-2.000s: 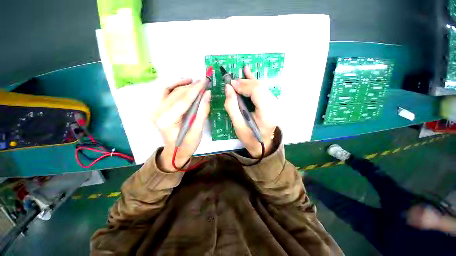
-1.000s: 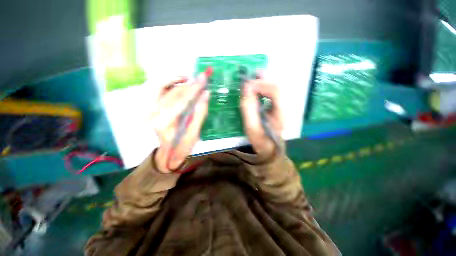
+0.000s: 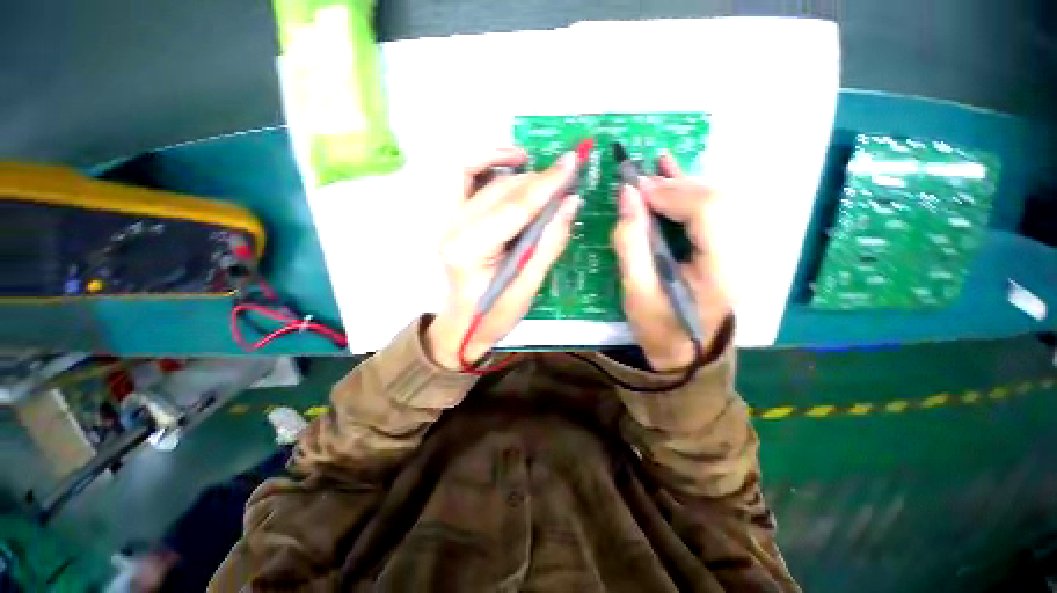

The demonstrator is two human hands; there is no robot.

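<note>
A green printed circuit board (image 3: 593, 261) lies on the white work pad (image 3: 753, 139). My left hand (image 3: 493, 261) holds the red test probe (image 3: 510, 264), its red tip over the upper middle of the board. My right hand (image 3: 672, 272) holds the black test probe (image 3: 670, 269), its black tip just right of the red one. Whether the tips touch the board I cannot tell. Both hands cover parts of the board's sides. Red and black wires hang from the probe ends near my wrists.
The yellow-edged multimeter (image 3: 139, 249) lies at the left, with coiled red test leads (image 3: 284, 324) beside it. A lime-green strip (image 3: 342, 104) lies on the pad's upper left. Another green board (image 3: 908, 226) and a small white label (image 3: 1026, 301) lie right of the pad.
The view has shifted, so the bench things sit farther right. The probe tips are closer together than one second ago, with the red tip now nearer the board's middle. Both hands keep their probes.
</note>
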